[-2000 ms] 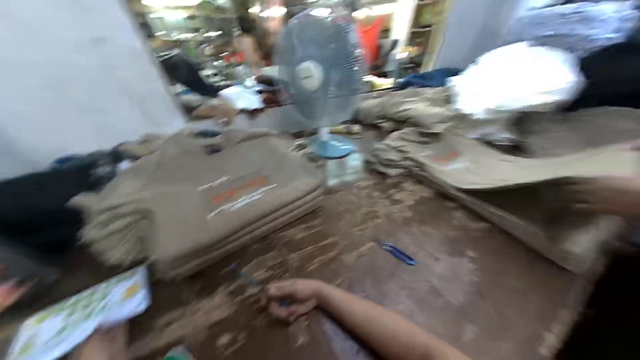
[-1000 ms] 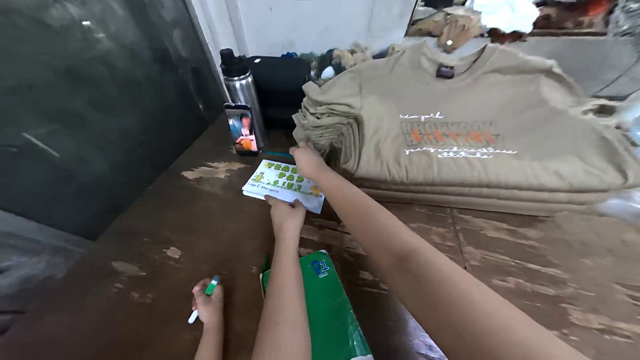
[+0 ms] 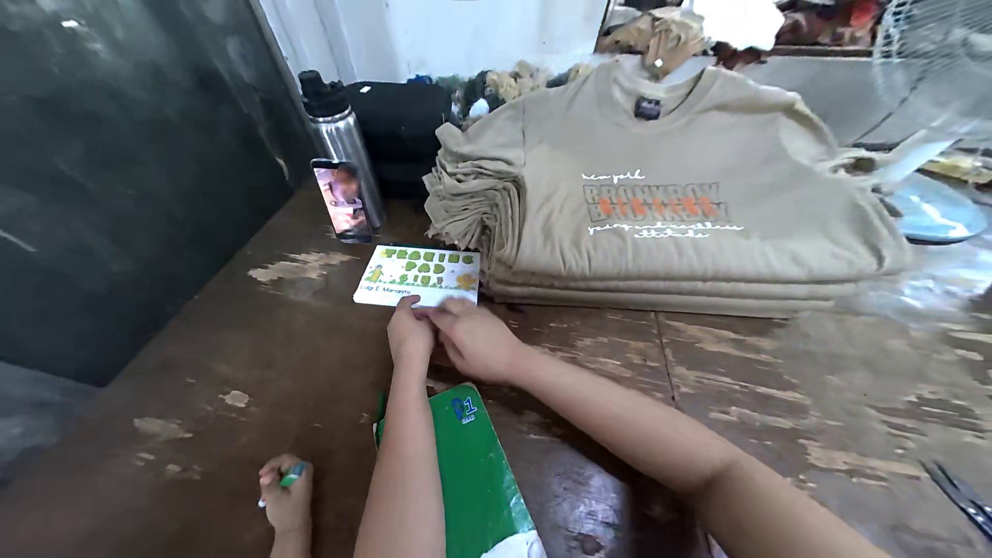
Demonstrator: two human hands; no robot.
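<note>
A white paper pad [image 3: 422, 273] with green printed lettering lies at the centre left of the table. My left hand [image 3: 411, 329] is at its lower edge, one fingertip over the paper. Against it is my right hand [image 3: 473, 337], its fingers bent and overlapping the pad's lower edge; whether they grip anything is hidden. Below the hands lies a green-covered book [image 3: 477, 465], partly under my left forearm. Another person's small hand [image 3: 287, 488], at the lower left, is closed around a green and white marker [image 3: 292, 474].
Folded beige T-shirts [image 3: 666, 267] are stacked behind and right. A phone [image 3: 342, 201] leans against a steel bottle [image 3: 349, 147], beside a black case [image 3: 399, 116]. Scissors [image 3: 965, 496] lie at the right edge. A fan's blue base [image 3: 930, 205] stands behind the stack.
The view has swung far left since two seconds ago. My right hand has moved from the pad's upper edge down to its lower edge, beside my left hand.
</note>
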